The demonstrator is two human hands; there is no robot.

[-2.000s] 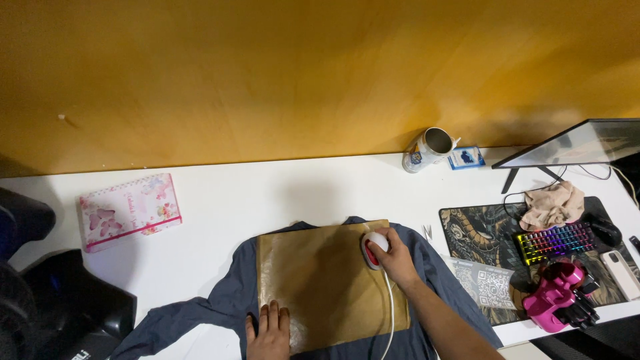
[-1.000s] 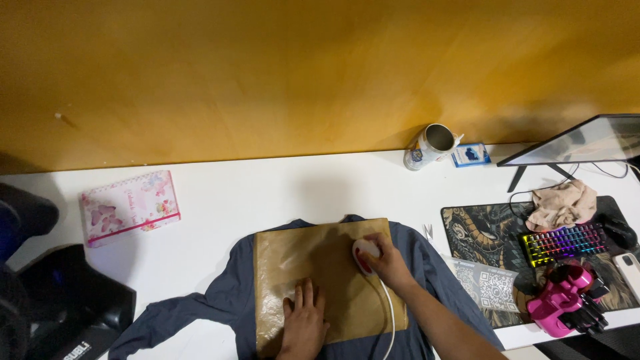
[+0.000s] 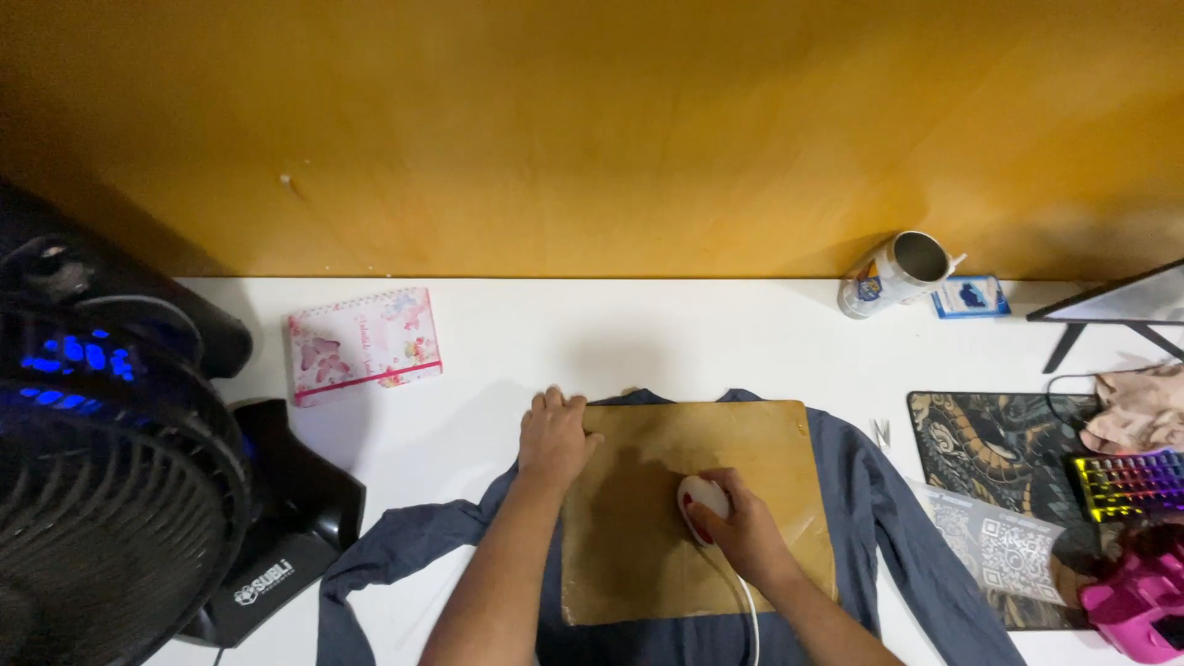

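Note:
A dark blue-grey long-sleeved garment (image 3: 846, 490) lies spread on the white table, with a brown translucent sheet (image 3: 749, 435) over its body. My right hand (image 3: 745, 527) grips a small white corded hand iron (image 3: 689, 518) with red parts, which rests near the middle of the sheet. Its white cord runs down toward the lower edge of the view. My left hand (image 3: 555, 435) lies flat, fingers spread, at the upper left corner of the sheet.
A black machine (image 3: 296, 555) fills the left side, beside a floral notebook (image 3: 365, 347). At the back right stand a metal mug (image 3: 888, 275), a blue card (image 3: 971, 297) and a monitor (image 3: 1119, 301). Small snips (image 3: 881, 433), a desk mat (image 3: 980, 444), a lit keyboard (image 3: 1133, 486) and a pink object (image 3: 1142, 592) lie right.
My left hand has moved from the lower part of the sheet up to its upper left corner. The iron has moved from the sheet's upper right toward its middle. The view has shifted left.

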